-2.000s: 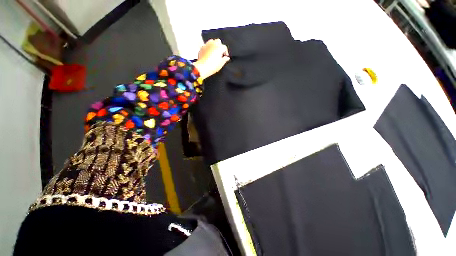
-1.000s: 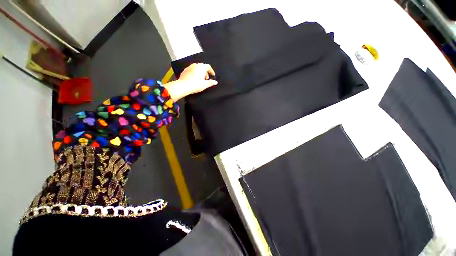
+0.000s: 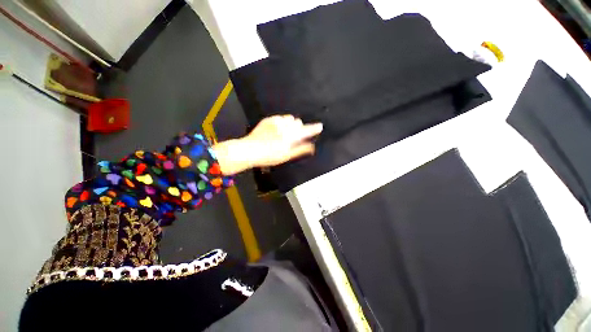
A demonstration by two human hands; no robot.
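Note:
My left hand [image 3: 280, 139], slightly blurred, lies palm down over the near left part of the stacked black fabric panels, with its fingers extended towards the right. It seems to hold nothing. The upper panel [image 3: 324, 61] has stepped, cut-out corners and sits askew on another black panel [image 3: 311, 165], which shows along the near side and at the left. The upper panel's right corner is raised a little, with a dark gap under it. My right hand is not in view.
Another notched black panel [image 3: 447, 253] lies on the white table [image 3: 382, 191] at the lower right. A further black piece [image 3: 551, 123] lies at the right. A yellow-white round item [image 3: 492, 52] is behind the stack. A red object [image 3: 109, 115] is at the left.
The upper panel has shifted away over the lower one, exposing more of it. My left hand has come from the panel's far left edge towards the near side, and its fingers have straightened. The view has shifted.

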